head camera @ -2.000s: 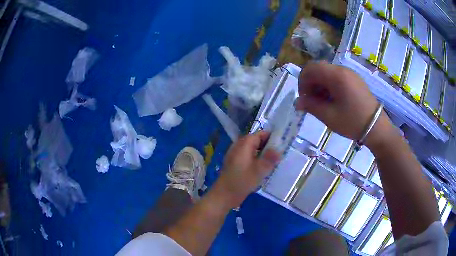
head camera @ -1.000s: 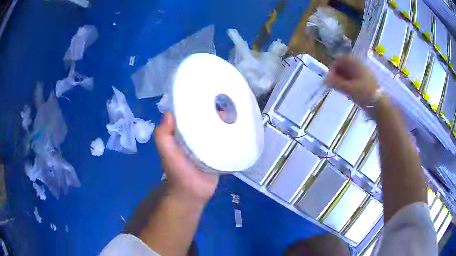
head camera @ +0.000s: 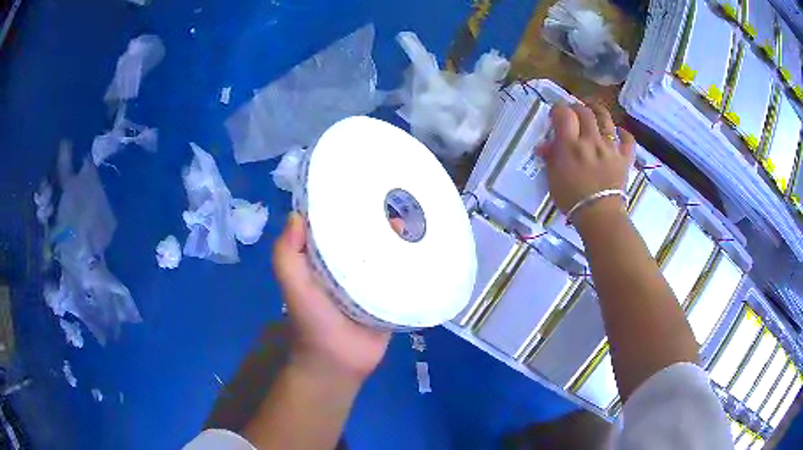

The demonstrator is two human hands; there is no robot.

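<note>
My left hand (head camera: 330, 321) holds a large white tape roll (head camera: 352, 237) by its lower left edge, its flat face towards me. The roll has a small core hole with a fingertip showing through it. My right hand (head camera: 585, 154) is over the upper left pocket of a battery tray (head camera: 467, 330), its fingers bent down on a flat silver-grey cell (head camera: 515, 171). A small white printed strip (head camera: 532, 163) shows on the cell beside my fingertips. Whether the fingers grip the strip cannot be told.
More stacked trays (head camera: 647, 97), holding cells with yellow tabs, stand at the upper right. Crumpled translucent film (head camera: 207, 211) and a flat film sheet (head camera: 304, 97) lie on the blue floor (head camera: 167, 352). A brown wooden pallet (head camera: 528, 53) shows at the top.
The roll has turned from edge-on to face-on in my left hand. My right hand has moved from the roll to the tray's upper left cell. The printed strip now shows there.
</note>
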